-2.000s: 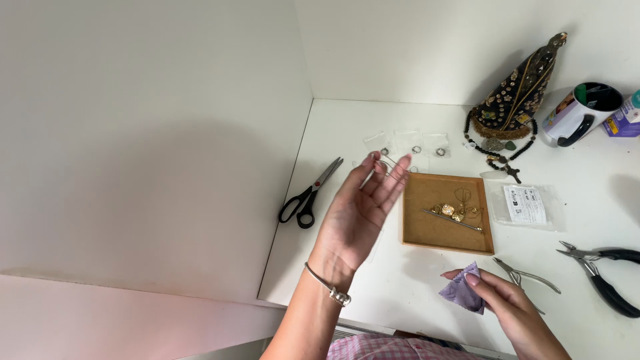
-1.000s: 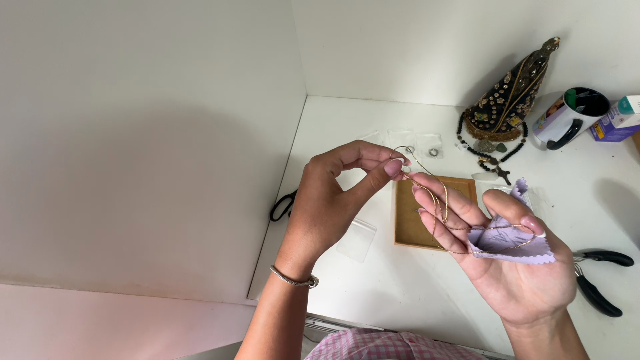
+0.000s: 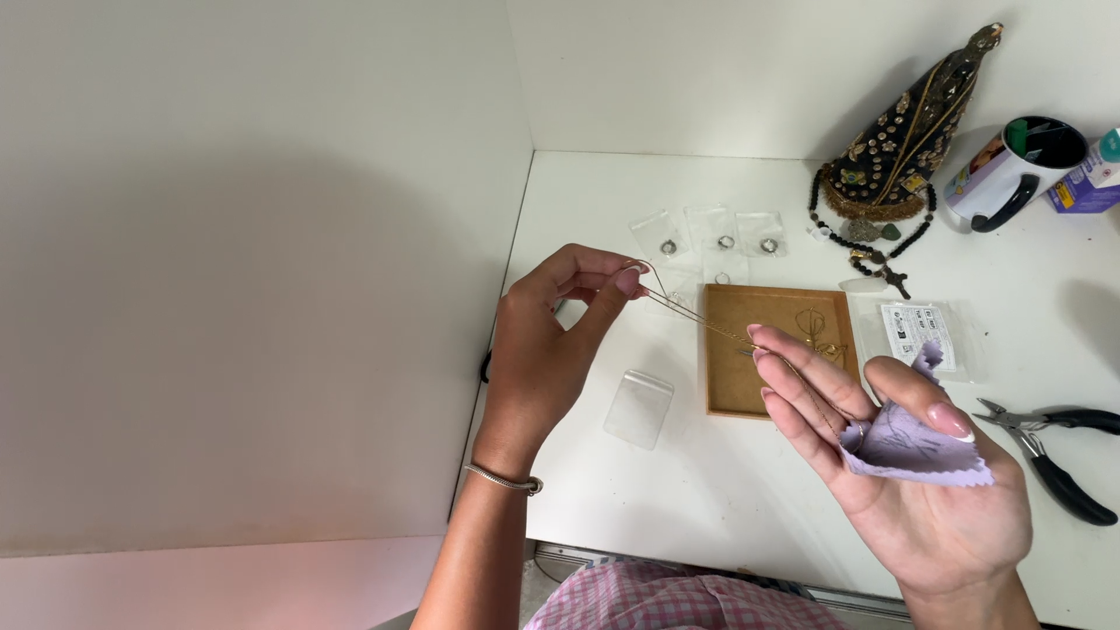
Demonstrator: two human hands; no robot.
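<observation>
My left hand [image 3: 560, 332] pinches one end of a thin gold-coloured chain [image 3: 709, 325] between thumb and fingertips. The chain stretches down to the right, across the fingers of my right hand [image 3: 927, 490], which is palm up. A lilac cloth with zigzag edges [image 3: 919, 451] lies folded in that palm under my right thumb, and the chain's other end reaches it. Behind the chain, a square wooden tray [image 3: 731, 398] holds gold-coloured jewellery pieces [image 3: 818, 337], partly hidden by my right fingers.
Small clear bags with rings [image 3: 724, 229] lie behind the tray; an unfilled-looking one [image 3: 640, 409] lies in front. To the right are a labelled bag [image 3: 962, 341] and cutting pliers [image 3: 1041, 437]. A robed figurine [image 3: 910, 131], bead rosary [image 3: 932, 206], mug [image 3: 1006, 179] and purple box [image 3: 1085, 188] stand or lie behind.
Two seconds ago my left hand showed no chain and my right held the folded cloth. Since one second ago the chain has been drawn straighter, with my hands farther apart.
</observation>
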